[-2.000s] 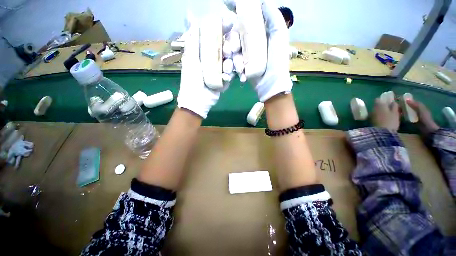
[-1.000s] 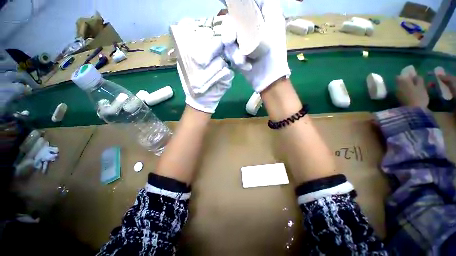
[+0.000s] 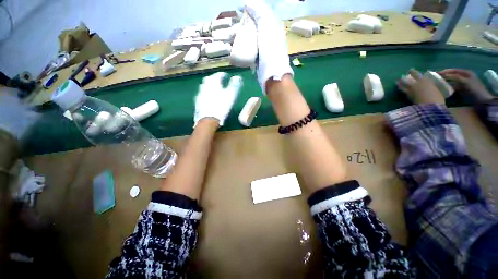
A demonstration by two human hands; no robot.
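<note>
My right hand [image 3: 271,46], in a white glove, is raised over the far side of the belt and holds an off-white oblong unit [image 3: 244,48] on its left side. My left hand [image 3: 216,98], also gloved, is over the green conveyor belt [image 3: 306,82] with its fingers apart and nothing in it. Another unit [image 3: 250,111] lies on the belt just right of my left hand. A clear tray [image 3: 167,61] heaped with units sits on the far bench, partly hidden behind the held unit.
A water bottle [image 3: 117,131] leans at the left. A white card [image 3: 276,188], a teal block [image 3: 104,192] and a white disc [image 3: 135,191] lie on the cardboard [image 3: 229,229]. At the right, another person's hands [image 3: 423,87] handle a unit over the belt.
My hands have moved apart. My left hand has let go of its unit and come down over the belt. My right hand has moved up. The heaped tray has come into view.
</note>
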